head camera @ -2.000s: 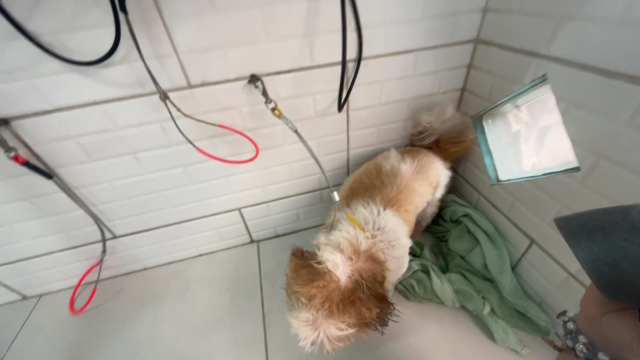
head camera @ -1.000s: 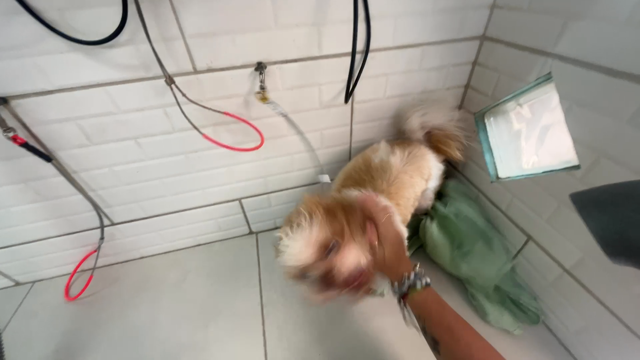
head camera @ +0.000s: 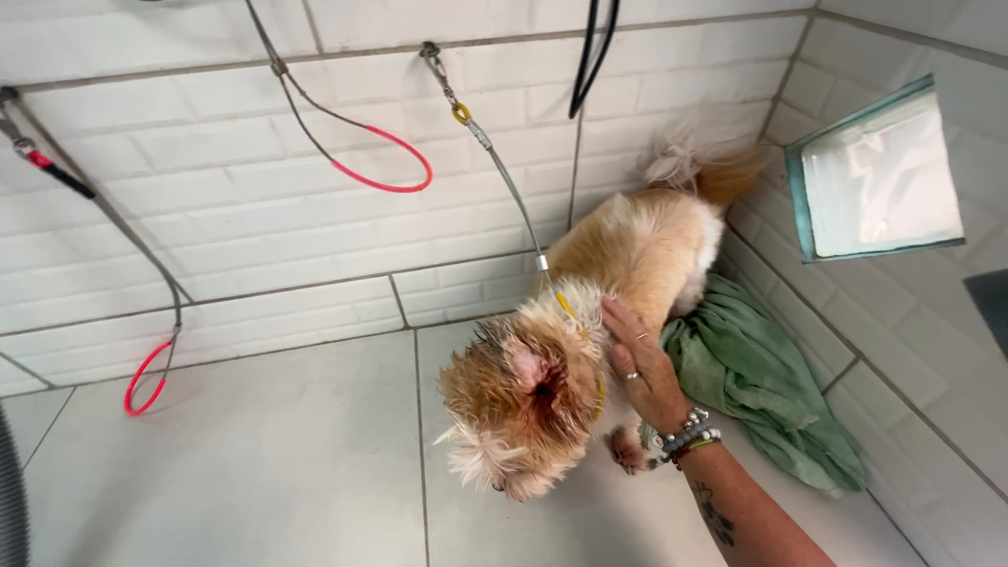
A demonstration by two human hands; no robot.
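A small tan and white dog [head camera: 630,252] stands in the corner, its head [head camera: 524,405] lowered to the left and its fur damp-looking. Around its neck runs a yellow loop [head camera: 568,309] on a coated cable tether [head camera: 512,189], clipped to a wall hook. My right hand [head camera: 647,362], with rings and beaded bracelets, lies flat against the side of the dog's neck and shoulder, fingers extended and holding nothing. A crumpled green towel [head camera: 756,378] lies behind the dog, along the right wall. My left hand is out of view.
Two more tethers with red-sleeved loops [head camera: 409,161] [head camera: 146,378] hang on the white tiled wall [head camera: 228,197]. A black cord [head camera: 591,71] hangs higher up. A glass block [head camera: 878,177] is set in the right wall. A dark nozzle-like part [head camera: 992,307] and a ribbed grey hose [head camera: 11,488] show at opposite edges.
My right hand has moved from the lower right edge to the dog's head, then back to its neck. The dog's head, raised and blurred a second ago, is lowered now.
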